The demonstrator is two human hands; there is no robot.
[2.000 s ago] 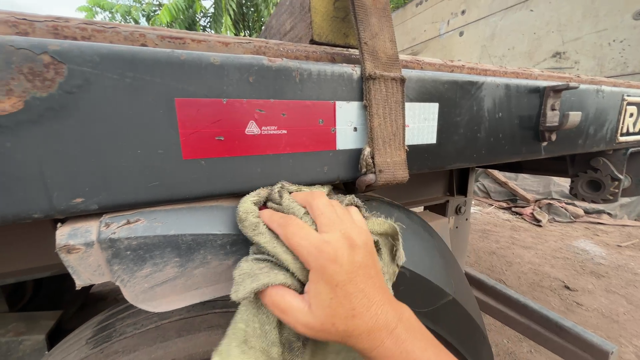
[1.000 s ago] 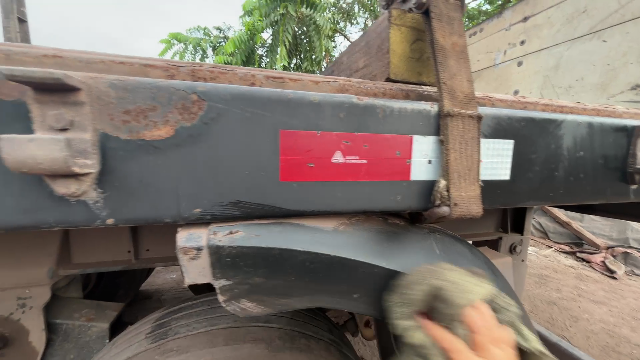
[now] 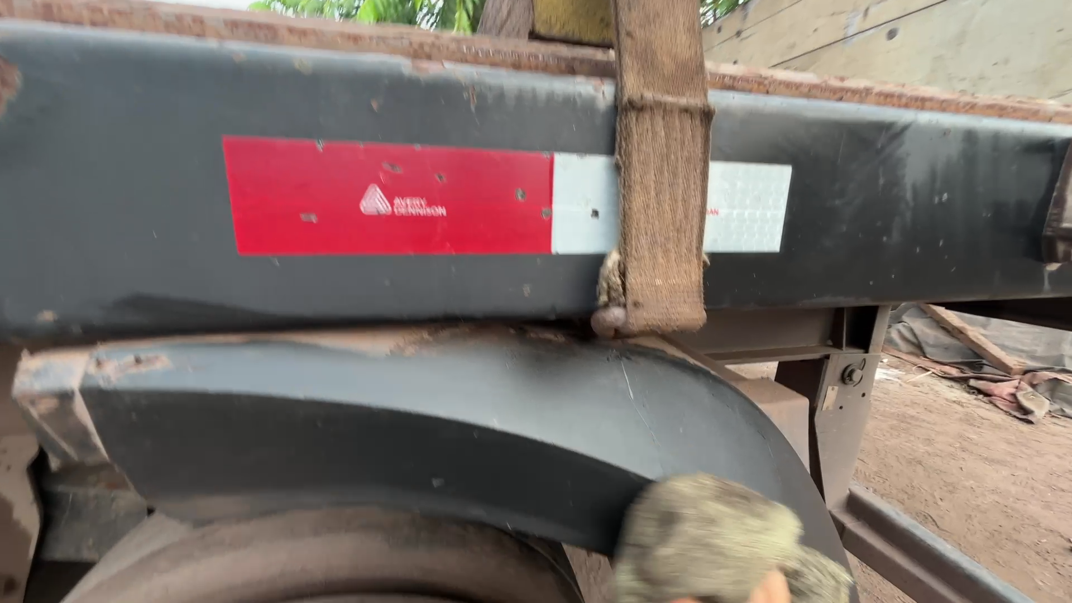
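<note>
At the bottom edge, right of centre, a blurred olive-green cloth [image 3: 712, 536] lies against the outer face of a dark wheel fender [image 3: 502, 377]. Only the fingertips of my right hand [image 3: 766, 588] show below the cloth, holding it. The rest of that hand is cut off by the frame. Over the fender runs a dark steel side rail [image 3: 469, 289] with red and white reflective tape [image 3: 285, 197]. A brown webbing strap [image 3: 663, 209] hangs down across the tape. My left hand is out of view.
A tyre [image 3: 335, 557] sits under the fender. A metal bracket [image 3: 846, 410] and a slanting grey bar [image 3: 930, 553] stand at the right, above dirt ground with a crumpled tarp [image 3: 1017, 389]. Wooden boards [image 3: 921, 50] rise behind the rusty top edge of the rail.
My right hand and the cloth have moved from the fender's top, below the tape, down to its lower right side. Bare fender surface now shows where they were.
</note>
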